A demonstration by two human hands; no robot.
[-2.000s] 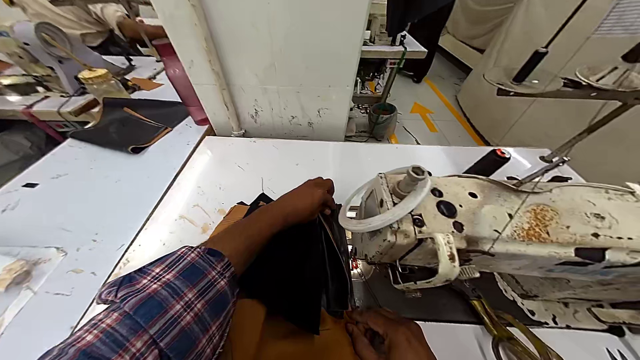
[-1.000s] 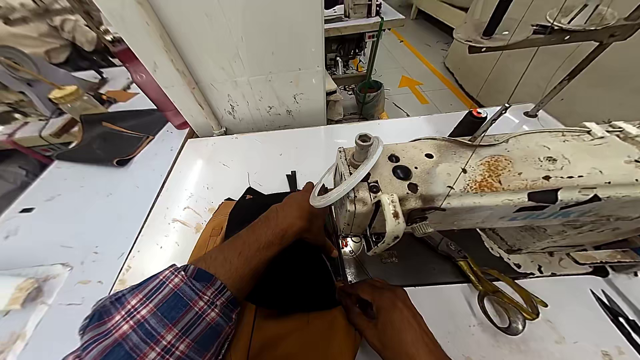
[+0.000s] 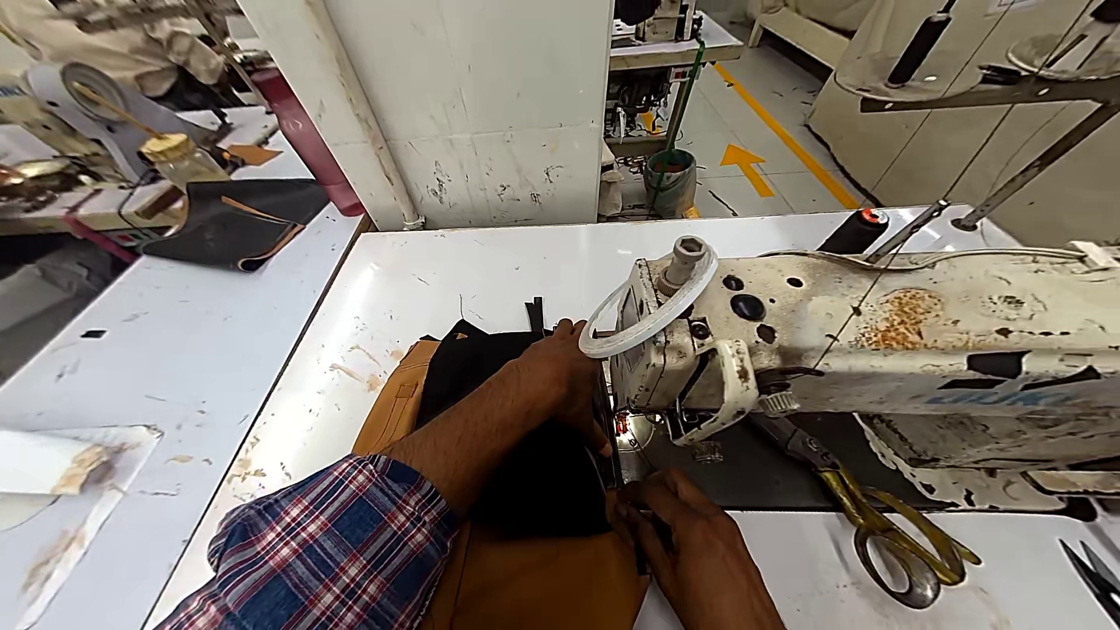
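Black fabric lies over tan material at the left of a white industrial sewing machine. My left hand presses on the black fabric beside the machine's head, its fingers partly hidden by the white ring there. Nearer to me, my right hand pinches the edge of the work just in front of the lit needle area. The needle itself cannot be made out.
Brass-handled scissors lie on the table right of my right hand, with dark-bladed snips at the far right. A black thread spool stands behind the machine. Black leather-like pieces lie on the left table, near a white pillar.
Compared with two seconds ago, the black fabric's near flap no longer hangs out over the tan material between my hands. The view has shifted somewhat.
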